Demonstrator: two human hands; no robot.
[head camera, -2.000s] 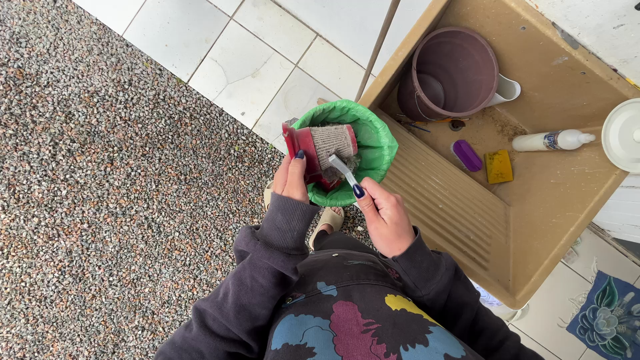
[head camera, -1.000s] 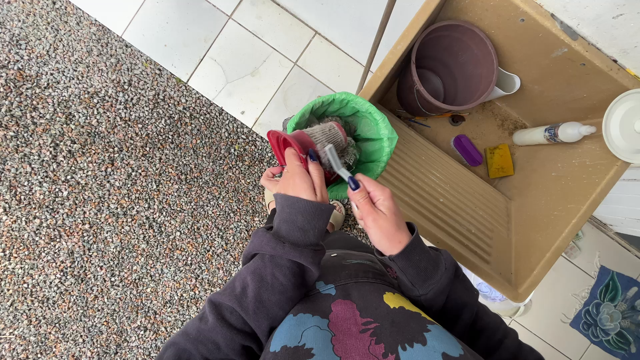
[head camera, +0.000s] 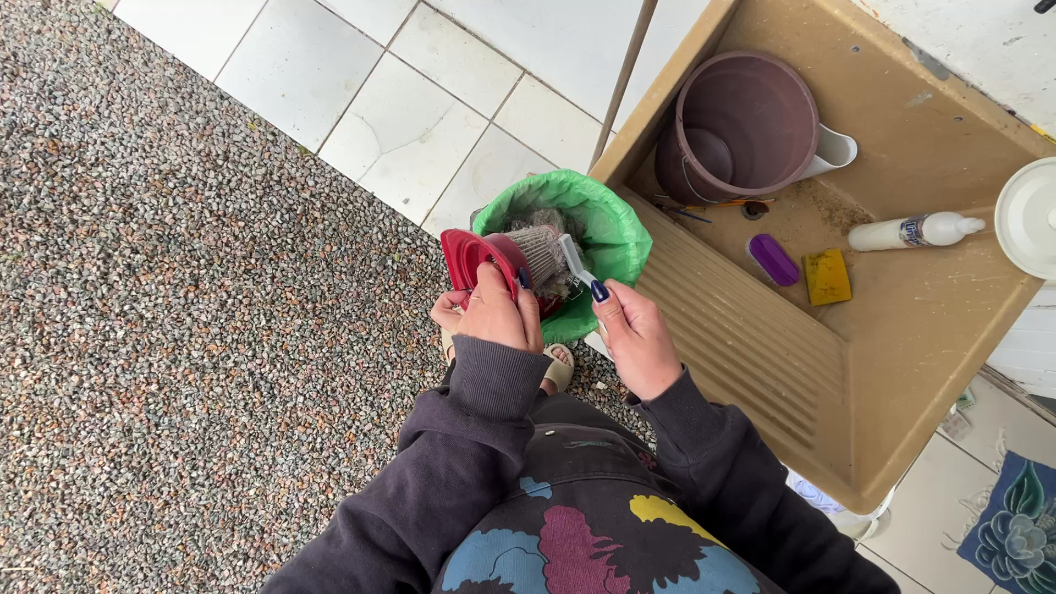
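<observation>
My left hand (head camera: 499, 309) grips a red plastic vacuum filter holder (head camera: 470, 257) by its rim, tilted over a bin lined with a green plastic bag (head camera: 623, 235). A pleated, dusty filter (head camera: 538, 252) extends from the red part towards the right. In my right hand (head camera: 635, 330) is a small light-grey brush (head camera: 577, 262), its head against or very close to the pleats; its bristles cannot be made out. Grey lint and dust (head camera: 569, 289) lie around the filter inside the bag.
Right of the bin stands a tan laundry sink (head camera: 924, 330) with a ribbed washboard. It holds a brown bucket (head camera: 747, 124), a purple brush (head camera: 773, 259), a yellow sponge (head camera: 827, 276) and a white bottle (head camera: 887, 234). A thin pole (head camera: 627, 78) leans beside it.
My left hand has turned the red holder, so its open side now shows and the filter points right. My right hand has kept its hold on the brush near the filter.
</observation>
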